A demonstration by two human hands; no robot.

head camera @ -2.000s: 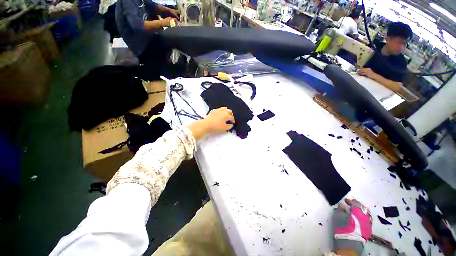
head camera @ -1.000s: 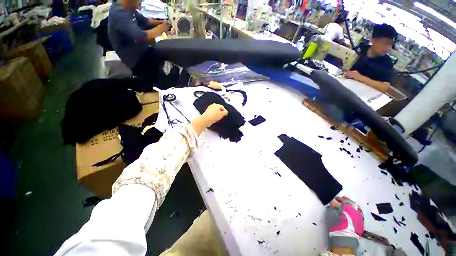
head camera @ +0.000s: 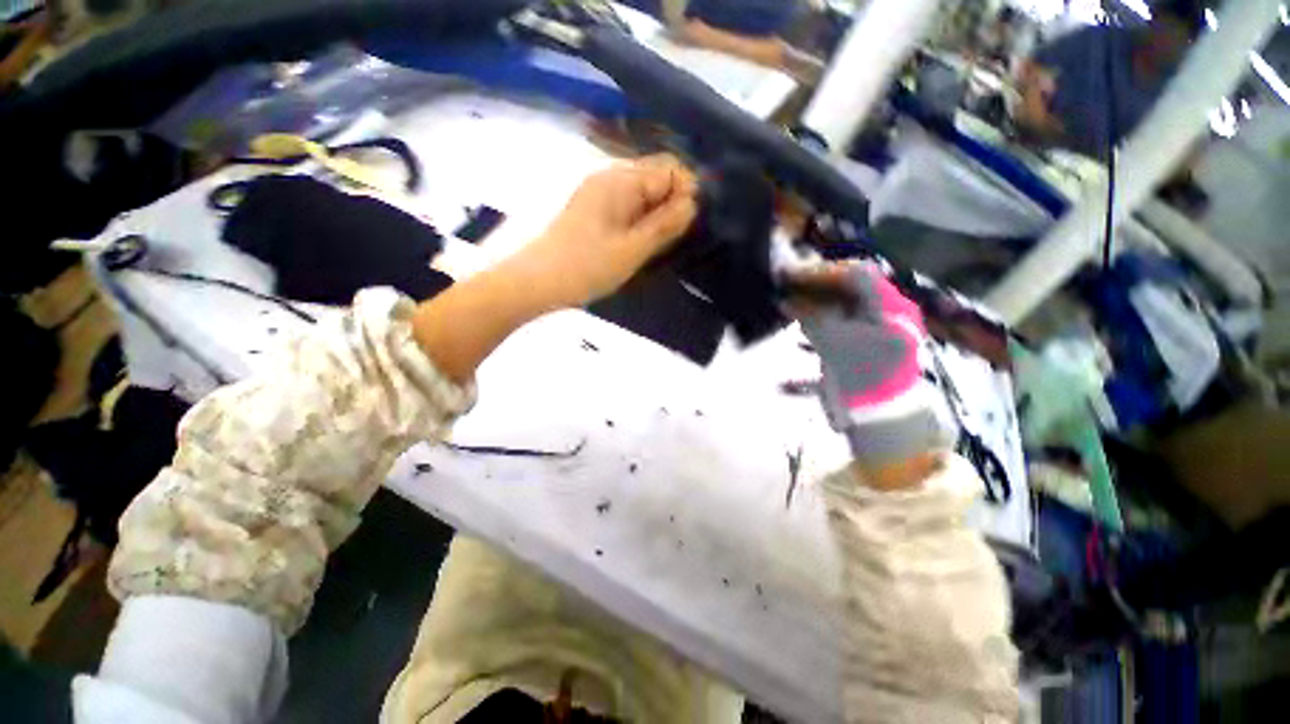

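Observation:
A black cut panel (head camera: 743,248) is held up, blurred, between my two hands over the table. My left hand (head camera: 630,212), bare, pinches its upper left side. My right hand (head camera: 863,340), in a pink, white and grey glove, is at its right side; its fingertips are blurred, but they appear to grip the fabric. Another black panel (head camera: 665,314) lies flat on the table below and behind the held one, partly covered. The black panel stack (head camera: 326,234) lies at the left of the table.
The white table (head camera: 566,488) has black lint and a thin black strip (head camera: 509,451) near its front edge. A small dark reel (head camera: 125,252) lies at the left corner, with a yellow item (head camera: 290,147) behind. Padded dark arms (head camera: 722,106) cross the far side. Black shears handles (head camera: 995,474) show at right.
The view has swung right. My left hand has left the panel stack and moved right with a black panel. My right hand has risen from the table's right side to the held panel.

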